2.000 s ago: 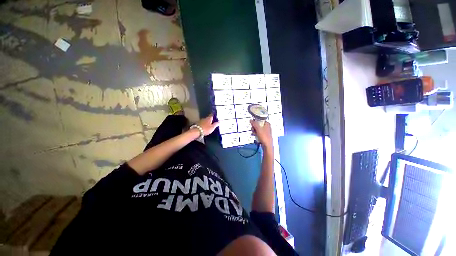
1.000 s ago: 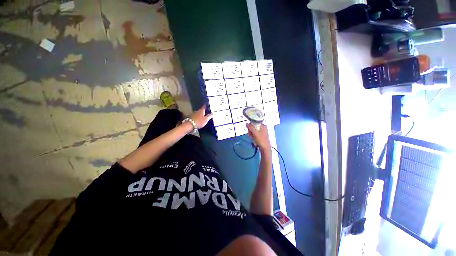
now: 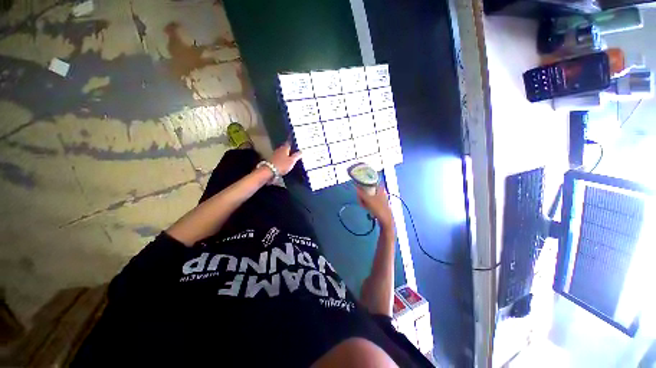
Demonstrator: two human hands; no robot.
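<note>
A block of small product boxes (image 3: 338, 118) lies on the green belt with white label sides up in a tight grid. My left hand (image 3: 285, 159) rests against the block's lower left side, fingers at its edge. My right hand (image 3: 375, 205) grips a handheld barcode scanner (image 3: 364, 175) by its handle. The scanner's pale rounded head is at the block's lower edge, near the bottom row. Its black cable (image 3: 424, 253) loops over the belt and runs right to the desk edge.
The raised white desk at right holds a keyboard (image 3: 521, 233), mouse (image 3: 516, 307), monitor (image 3: 604, 248) and black handheld terminal (image 3: 567, 76). More boxes (image 3: 413, 320) with red printed faces stand beside my right elbow. A yellow shoe (image 3: 237, 135) shows on the stained floor.
The scanner has moved from over the block down to its lower edge. The whole view has shifted, so the block appears higher and further left. More of the boxes by my right elbow show.
</note>
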